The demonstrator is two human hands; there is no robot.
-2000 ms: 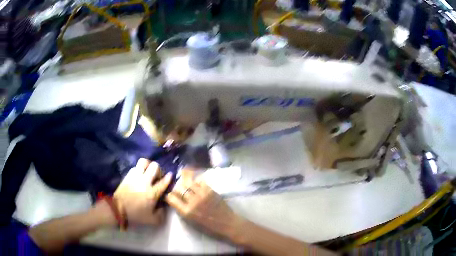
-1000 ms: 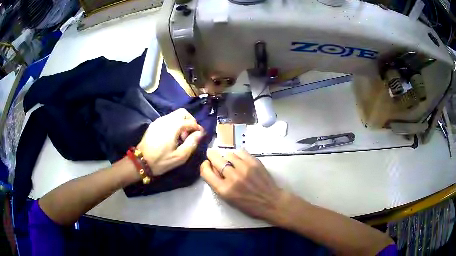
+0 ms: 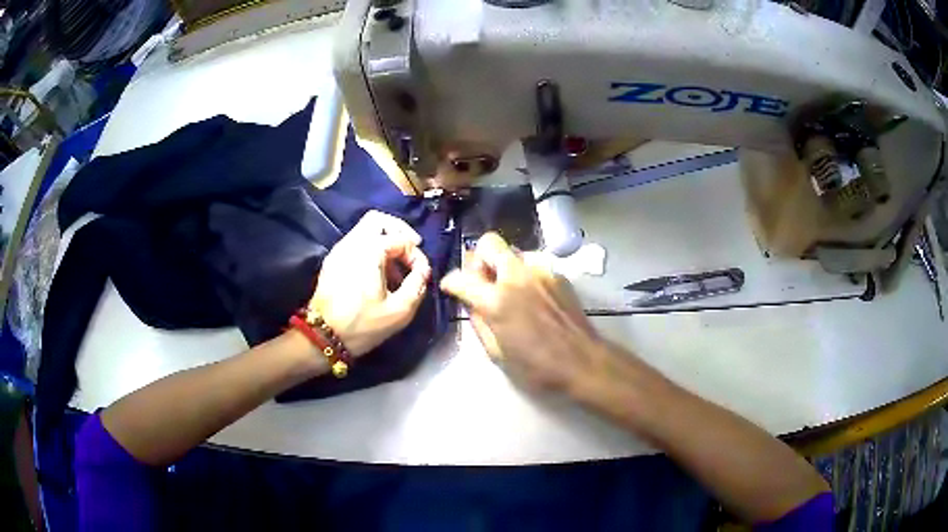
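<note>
The dark navy garment piece (image 3: pixel 260 249) is spread left of the needle, its right edge at the presser foot (image 3: pixel 442 197) of the cream sewing machine (image 3: pixel 644 73). My left hand (image 3: pixel 374 281) rests on the cloth, thumb and index fingertips together; whether they pinch the cloth is hidden. My right hand (image 3: pixel 525 312), slightly blurred, is just right of the cloth's edge with curled fingers, below the dark square plate (image 3: pixel 499 216). Whether it holds anything is not clear. The thread snips (image 3: pixel 686 286) lie on the table to its right.
A white rounded fitting (image 3: pixel 562 223) stands right of the dark plate, with a small white piece (image 3: pixel 590 259) beside it. A long pale lever (image 3: pixel 324 135) hangs at the head's left end. The white table (image 3: pixel 665 379) has a rounded front edge; dark cloth hangs below it.
The view has steadied and moved closer since the first frame. Since one second ago, my right hand has moved up beside the garment's edge, covering the orange-tan patch. My left hand has shifted slightly right.
</note>
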